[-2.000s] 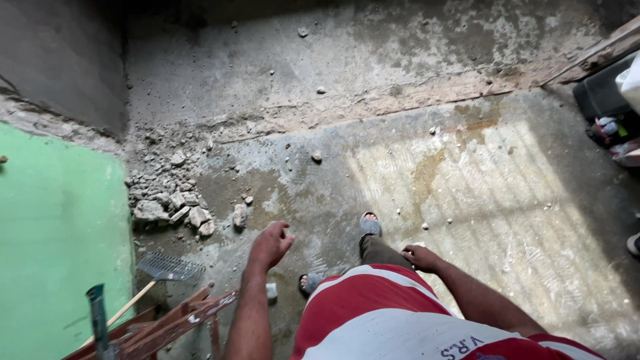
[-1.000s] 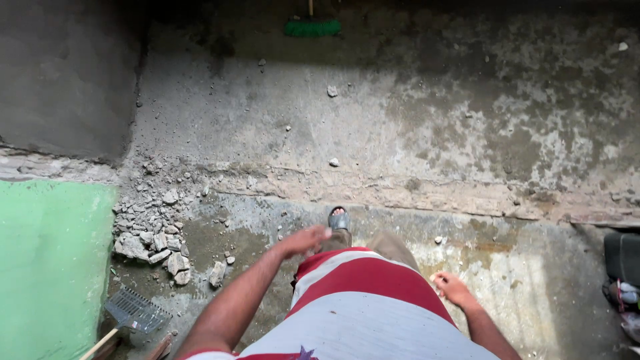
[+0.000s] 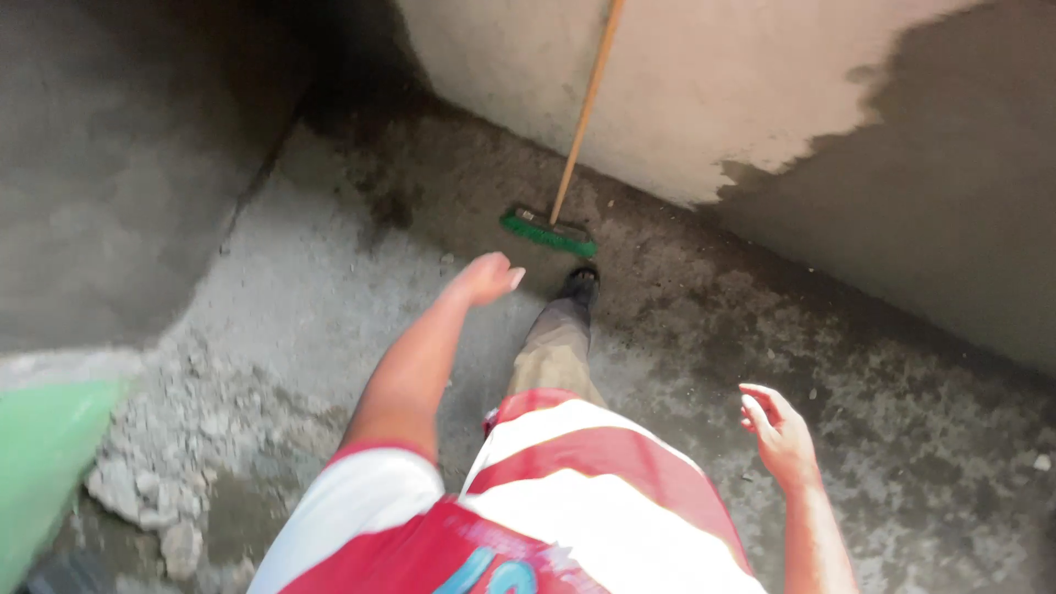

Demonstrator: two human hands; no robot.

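Observation:
A push broom with green bristles (image 3: 549, 234) rests head down on the concrete floor, its wooden handle (image 3: 587, 107) leaning up against the wall. Just below and left of the broom head in the view is my left hand (image 3: 488, 279), blurred, fingers loosely curled, touching nothing. Out to the right, above the mottled floor, my right hand (image 3: 780, 437) hangs with fingers apart and holds nothing. One sandalled foot (image 3: 582, 285) stands close to the bristles.
Broken concrete rubble (image 3: 186, 437) lies at the lower left beside a green panel or wall surface (image 3: 49, 462). A partly damp plastered wall (image 3: 701, 91) rises behind the broom, and a grey wall (image 3: 124, 165) stands at left.
The view has moved forward across the floor toward the broom, which stood at the top edge a second ago. The left arm has swung forward. Both hands remain without anything in them.

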